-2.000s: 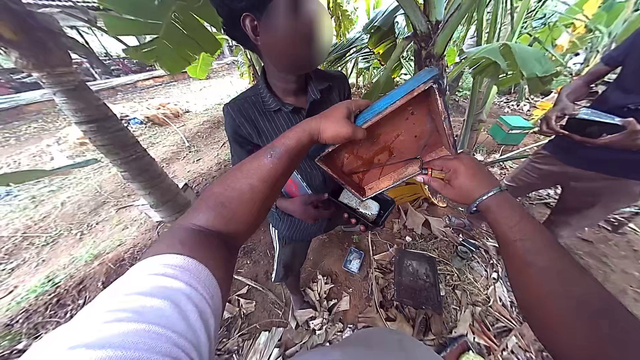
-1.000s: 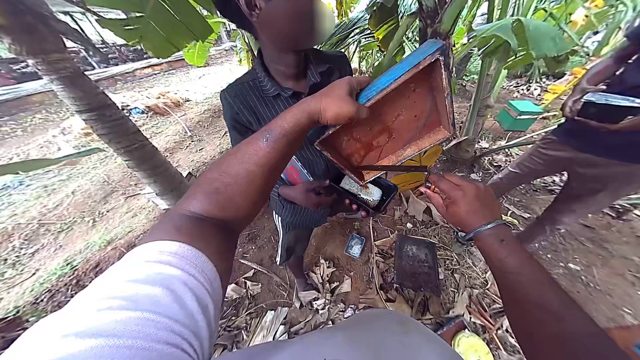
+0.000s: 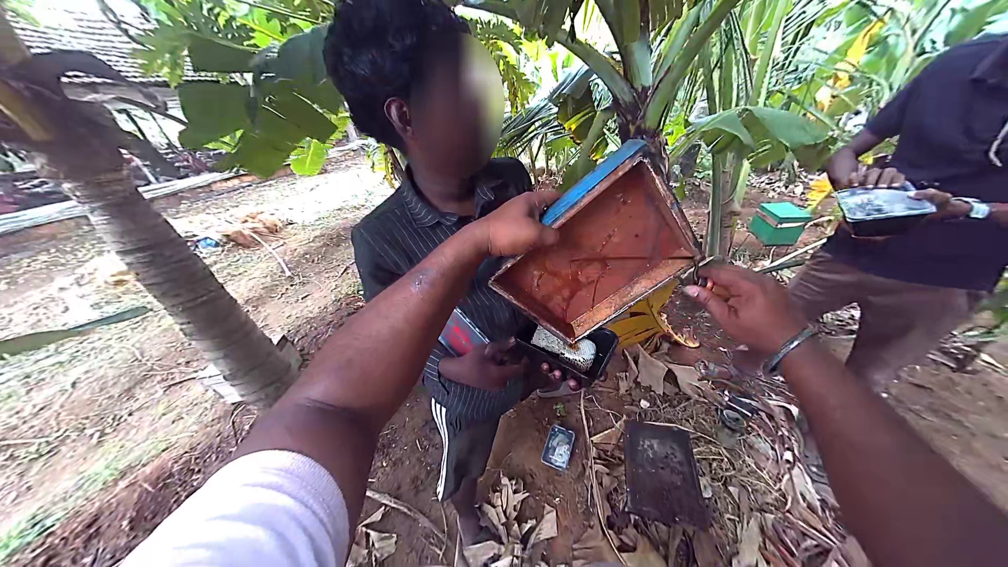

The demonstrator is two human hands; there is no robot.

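Observation:
My left hand (image 3: 520,224) grips the blue upper side of a shallow wooden box (image 3: 598,252), held tilted with its reddish-brown inside facing me. At the box's right corner, my right hand (image 3: 744,303) is closed on a thin dark tool, perhaps a knife, whose blade (image 3: 630,258) lies across the box's inside. Under the box's lower corner, a person's hands hold a black plastic tray (image 3: 605,350) with a pale piece of honeycomb (image 3: 563,348) in it.
A co-worker at right holds a clear-lidded container (image 3: 886,203). A green box (image 3: 780,223) stands behind. On the leaf-strewn ground lie a dark flat board (image 3: 665,472) and a small container (image 3: 558,447). A leaning trunk (image 3: 189,283) stands at left.
The thin tool in my right hand has shifted from the box's lower edge to across its inside. My left hand keeps its hold on the box.

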